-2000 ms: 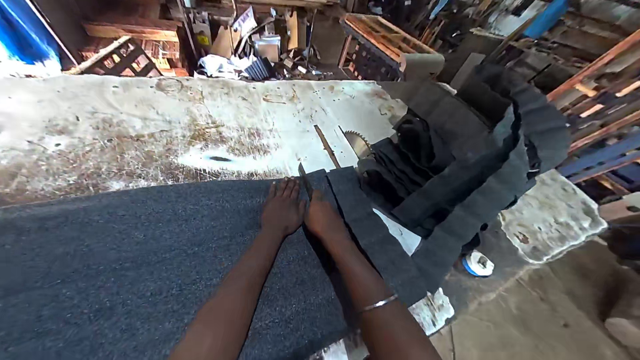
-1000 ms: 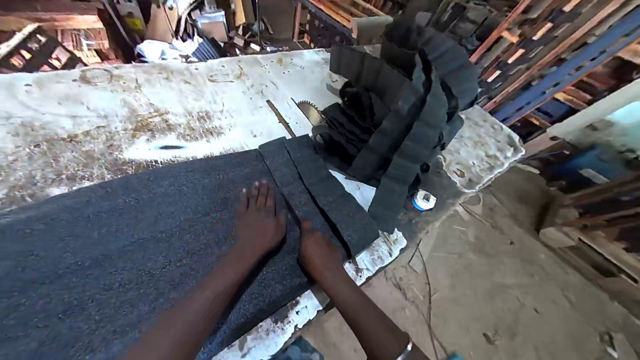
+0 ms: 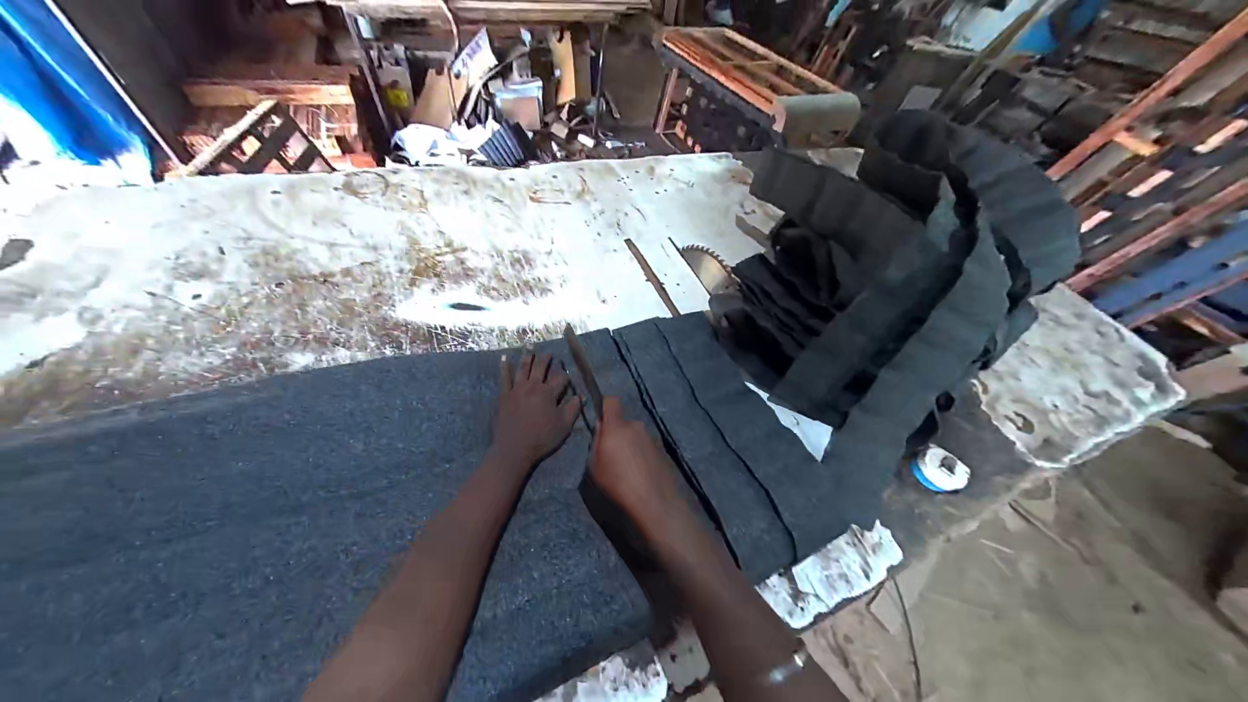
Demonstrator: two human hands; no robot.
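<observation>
Dark grey felt-like fabric lies over the worktable. My left hand presses on it with the fingers spread. Just right of that, my right hand grips a knife whose long dark blade points toward the far edge of the fabric. Cut strips of the same fabric lie side by side to the right of the knife. A heap of loose curled strips sits beyond them. The knife's handle is hidden inside my right fist.
A toothed circular saw blade and a thin wooden stick lie beyond the strips. A white and blue roll rests near the table's right edge. Behind the stained worktable stand a wooden frame and clutter.
The knife and my right hand have moved from the near part of the fabric to near its far edge. One more separate strip shows than two seconds ago. The view has swung right and back.
</observation>
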